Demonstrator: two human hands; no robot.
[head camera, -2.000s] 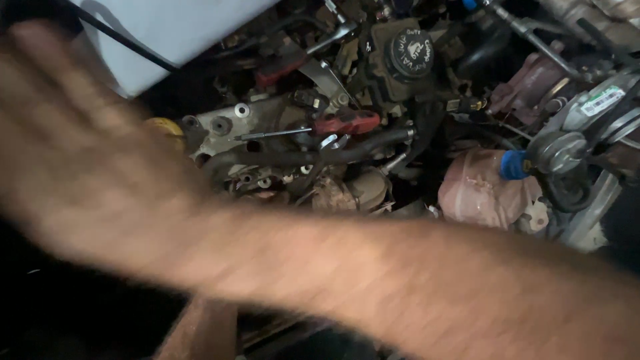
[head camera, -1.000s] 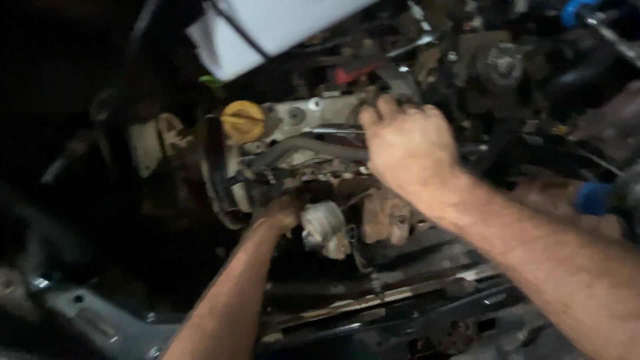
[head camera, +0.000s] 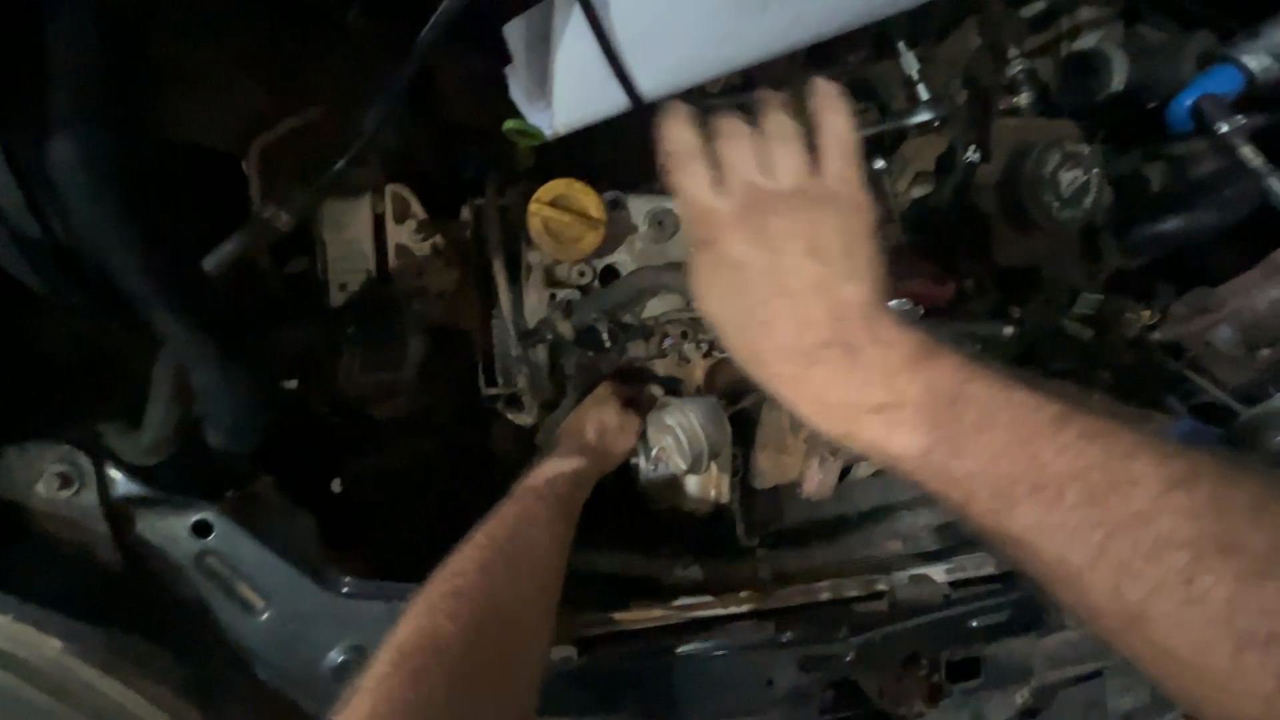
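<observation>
My right hand is raised over the middle of the engine, palm down, fingers spread, and nothing shows in it. To its left is a yellow oil filler cap on the engine. Below, my left hand reaches in among the engine parts, beside a round silver metal housing; its fingertips are hidden, so what they touch cannot be told. A dark hose runs between the two hands. Just right of my right wrist lies a red-handled tool, partly covered and blurred.
A white panel or sheet with a dark cable across it lies at the top. A metal body bracket is at the lower left, and a crossmember runs along the bottom. A blue fitting and a round dark cap are at the right.
My right hand has lifted from the hose area towards the white panel, and its fingers have spread. My left hand stays low by the silver housing. The view swung left after the oldest frame.
</observation>
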